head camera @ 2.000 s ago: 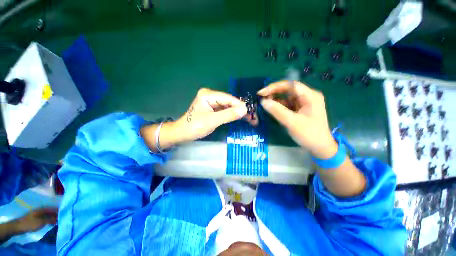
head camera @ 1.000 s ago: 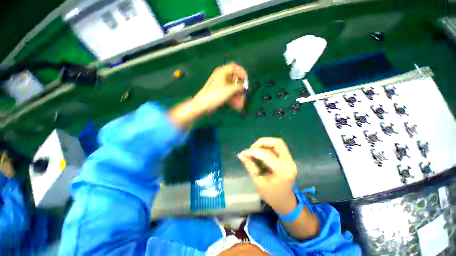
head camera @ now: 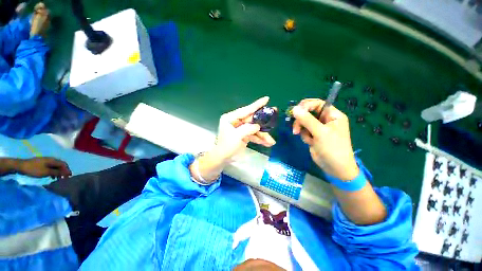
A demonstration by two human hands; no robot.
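My left hand (head camera: 238, 129) holds a round, dark, shiny part (head camera: 265, 118) between thumb and fingers, above the bench edge. My right hand (head camera: 325, 132) is just to its right. Its fingers hold slim grey tweezers (head camera: 331, 96), one end sticking up past the fingers. A small dark and yellowish piece (head camera: 290, 110) shows at the right fingertips, apart from the round part; whether the fingers or the tweezers grip it cannot be told.
Dark assemblies (head camera: 378, 128) lie on the green mat (head camera: 232, 58). More stand in rows on a white sheet (head camera: 423, 233) at right. A white box (head camera: 113, 58) with a dark knob is at upper left. A blue perforated strip (head camera: 283, 179) lies over the white padded edge (head camera: 179, 127). People in blue sit left.
The view has turned. My left hand has come back from the small assemblies on the mat and now holds the round dark part near my right hand. The tweezers now show clearly in my right hand.
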